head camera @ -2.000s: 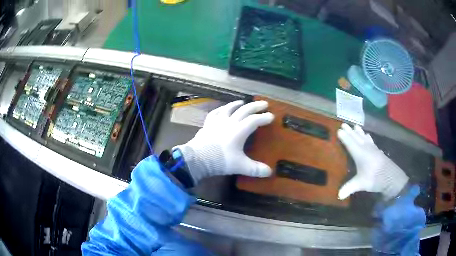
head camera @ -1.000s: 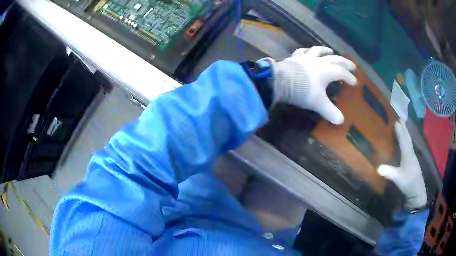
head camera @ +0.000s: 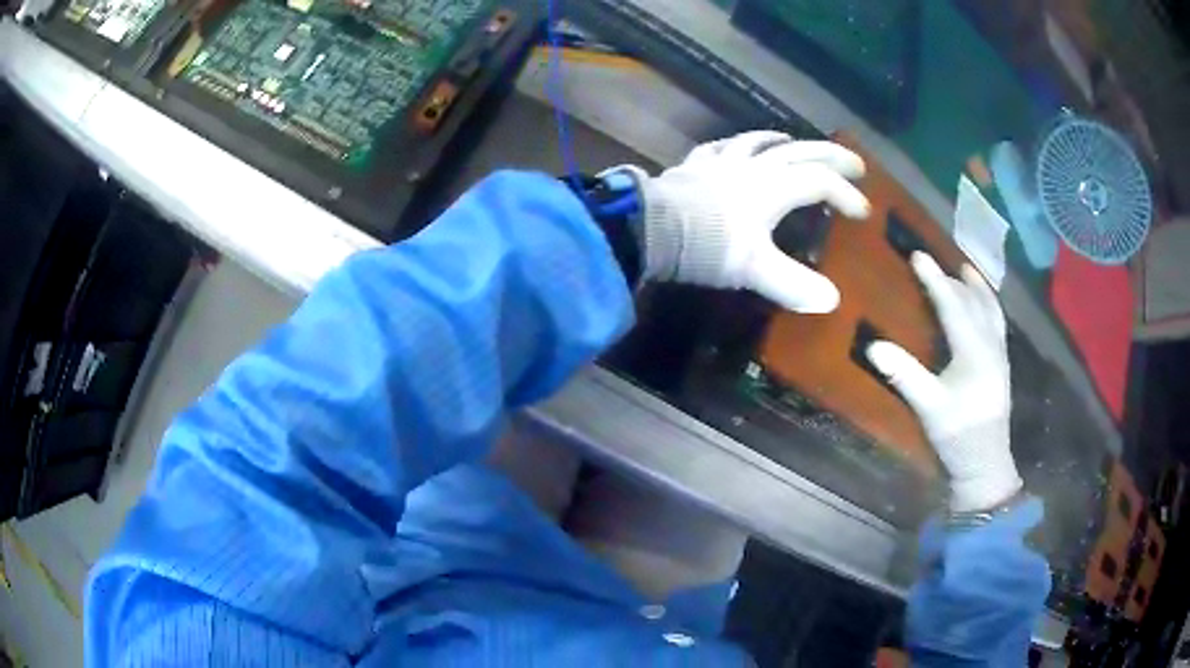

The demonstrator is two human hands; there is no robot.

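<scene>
An orange-brown pallet cover point(head camera: 848, 320) with two dark slots lies over a black carrier on the line. A strip of green board shows past its near edge. My left hand point(head camera: 750, 222), in a white glove with a dark wrist strap, is spread at the cover's left end, thumb and fingers apart. My right hand point(head camera: 963, 379), also gloved, is over the cover's right part, its thumb and fingertips by the two slots. Neither hand visibly closes around the cover; the palms' undersides are hidden.
Green circuit boards point(head camera: 307, 65) sit in a black carrier at upper left. A blue fan point(head camera: 1094, 189), a white sheet point(head camera: 980, 232) and a red sheet point(head camera: 1094, 326) are at the right. Another orange-brown part point(head camera: 1125, 542) is at lower right. Black totes point(head camera: 78, 326) stand at left.
The view has turned and tilted down since the earliest frame. My right hand has moved from the cover's right edge inward over the slots. My left hand stays spread at the left end.
</scene>
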